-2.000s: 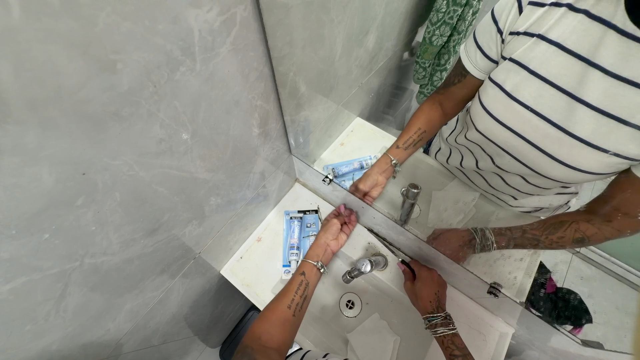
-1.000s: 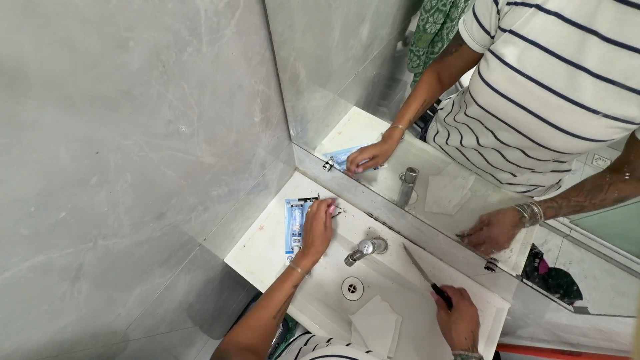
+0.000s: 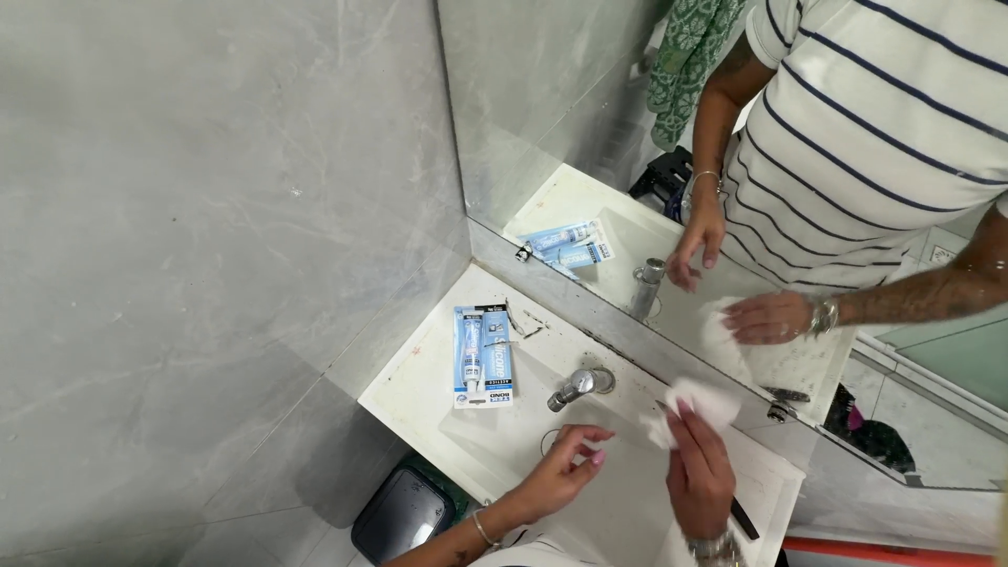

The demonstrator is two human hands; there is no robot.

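My right hand (image 3: 699, 465) grips a crumpled white paper towel (image 3: 705, 403) at the back rim of the sink, right of the faucet. A knife lies partly under that hand; its black handle (image 3: 744, 518) shows beside my wrist, and a bit of blade seems to show by the towel. My left hand (image 3: 563, 472) hangs over the basin with fingers apart, holding nothing, in front of the chrome faucet (image 3: 583, 388). A silicone tube (image 3: 472, 350) in blue packaging (image 3: 498, 362) lies on the left of the sink top, beside dark strips of old sealant (image 3: 524, 321).
A large mirror (image 3: 614, 157) rises behind the white sink (image 3: 417, 358) and reflects my arms and striped shirt. Marbled grey wall tiles (image 3: 236, 197) stand at the left. A black bin (image 3: 405, 512) is on the floor below the sink's left end.
My left hand has moved from beside the silicone packaging to over the basin. My right hand has let go of the knife and taken hold of the paper towel, which lay in the basin.
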